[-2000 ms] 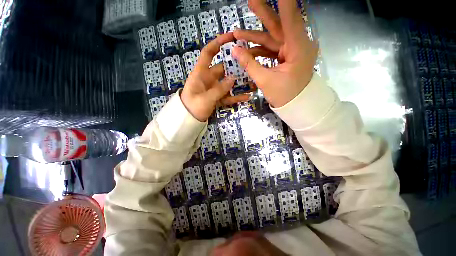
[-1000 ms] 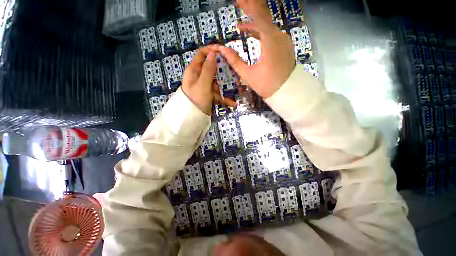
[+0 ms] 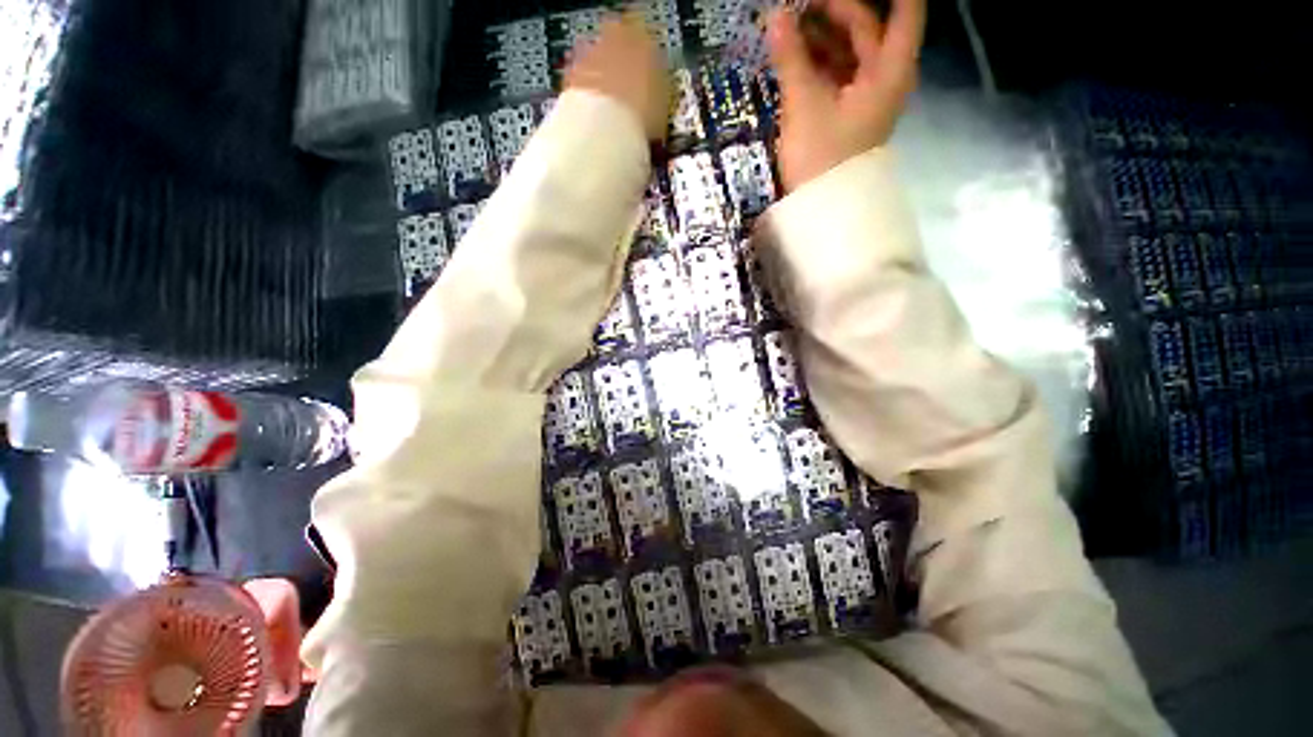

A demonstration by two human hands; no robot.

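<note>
Covered boards with white perforated faces (image 3: 662, 612) lie in rows in the parts tray (image 3: 497, 665). A few bare blue boards (image 3: 729, 98) show near the tray's far end, between my hands. White cover pieces (image 3: 520, 61) lie beyond the far rows at the top. My left hand (image 3: 622, 69) is blurred over the far end of the tray, its fingertips hidden or unclear. My right hand (image 3: 842, 87) is at the top edge, fingers bent, beside a blurred whitish piece; whether it grips this piece is unclear.
A water bottle (image 3: 180, 431) lies at left, above a pink desk fan (image 3: 176, 685). Dark stacked trays (image 3: 159, 187) stand at upper left, beside a grey-white bundle (image 3: 354, 72). A glaring clear sheet (image 3: 994, 202) and a second tray of blue boards (image 3: 1202, 317) are at right.
Both hands have moved away from the board they held together, forward to the picture's top, and are now apart. The view has shifted slightly.
</note>
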